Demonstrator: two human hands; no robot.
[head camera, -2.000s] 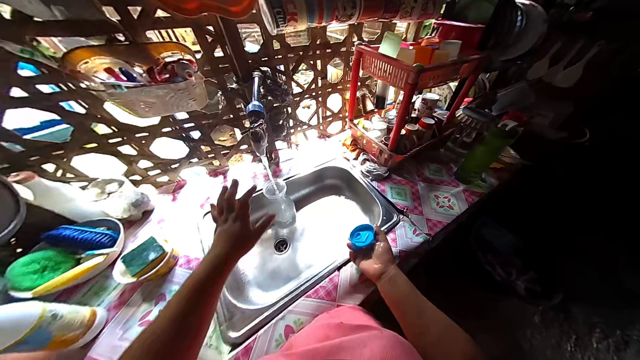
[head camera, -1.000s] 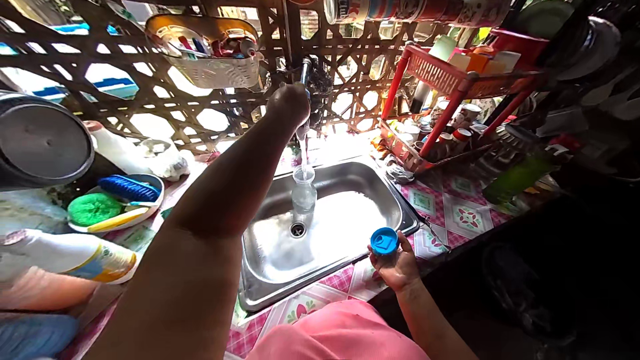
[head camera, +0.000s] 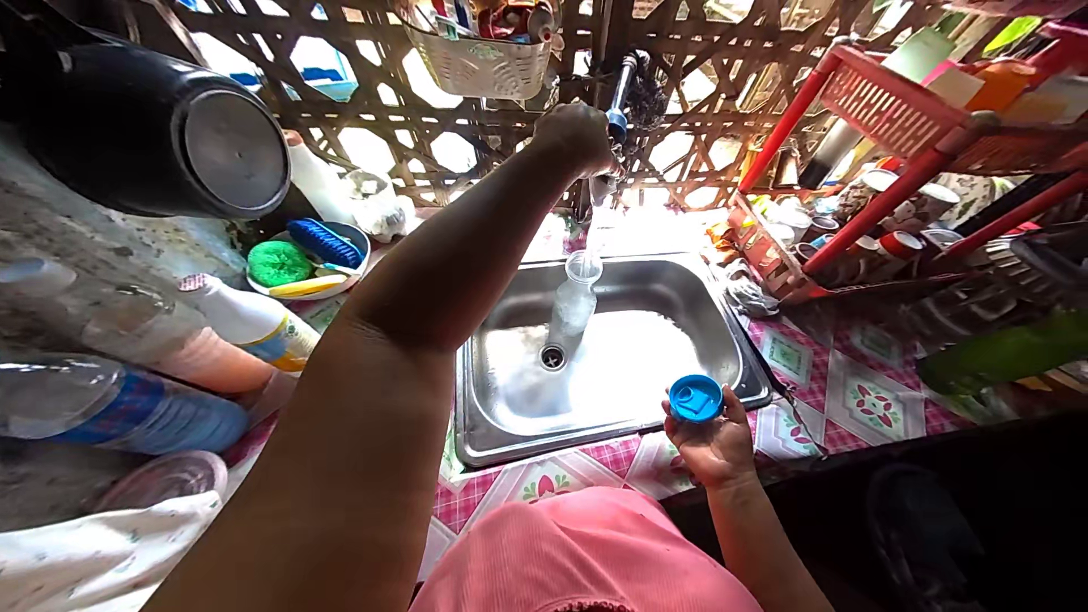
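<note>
My left hand (head camera: 578, 140) reaches up to the faucet (head camera: 622, 102) above the sink, its fingers around or against the tap; the far side of the hand is hidden. Water runs from the spout into a clear plastic bottle (head camera: 574, 304) that stands upright in the stainless steel sink (head camera: 646, 433), close to the drain (head camera: 552, 357). At the sink's front right edge, my right hand (head camera: 714, 442) holds a blue plastic lid (head camera: 695, 399) by its rim.
A red plastic rack (head camera: 892, 110) with cups stands at right, near a green bottle (head camera: 1011, 353). At left are a bowl with scrubbers (head camera: 280, 263), a white bottle (head camera: 246, 314), a large water bottle (head camera: 119, 404) and a hanging black pot (head camera: 153, 127). A basket (head camera: 484, 66) hangs on the lattice.
My left hand has gone from above the sink's left side up to the faucet. My right hand still holds the blue lid. The view has shifted somewhat.
</note>
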